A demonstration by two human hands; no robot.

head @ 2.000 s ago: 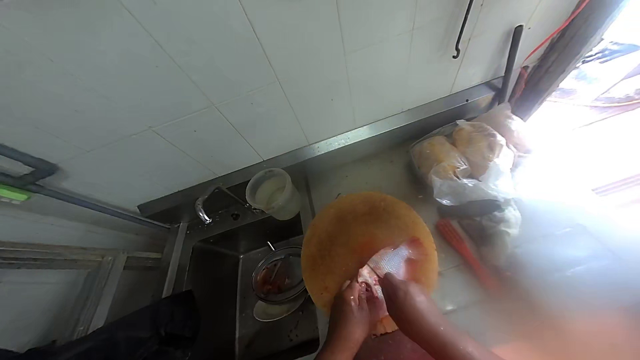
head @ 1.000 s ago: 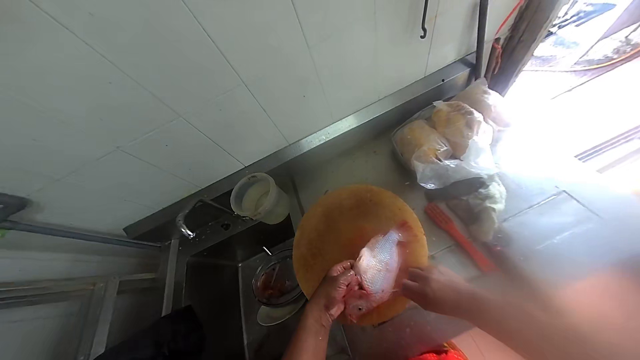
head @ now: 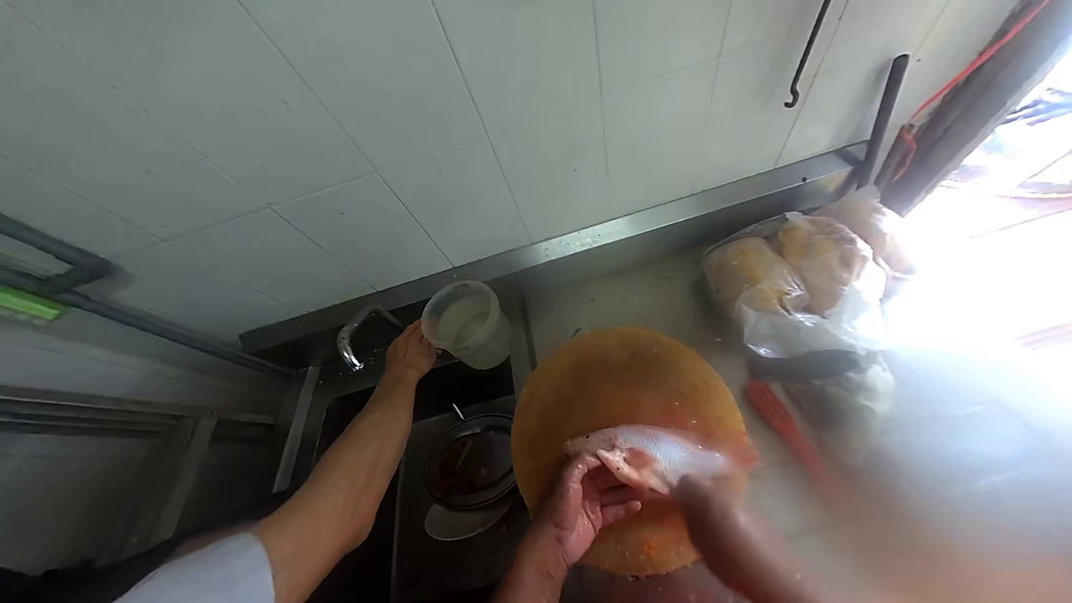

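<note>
A gutted-looking whole fish (head: pixel 670 452) lies across the round cutting board (head: pixel 624 368), its head to the left and its belly side toward me. My left hand (head: pixel 586 502) is at the head, palm partly turned up, with thumb and index finger against the gill area and the other fingers curled below. My right hand (head: pixel 712 511) touches the lower side of the fish near the tail. It is blurred, and its fingers are mostly hidden.
Another person's hand (head: pixel 410 352) reaches to a translucent plastic container (head: pixel 469 327) beside the faucet (head: pixel 347 339). A strainer bowl (head: pixel 471 461) and a plate (head: pixel 461 521) sit left of the board. Right are bagged food items (head: pixel 825 260) and a red slotted utensil (head: pixel 787 431).
Another person's arm has come in from the left to the plastic container. The fish, more upright between my hands a second ago, now lies sideways across the board.
</note>
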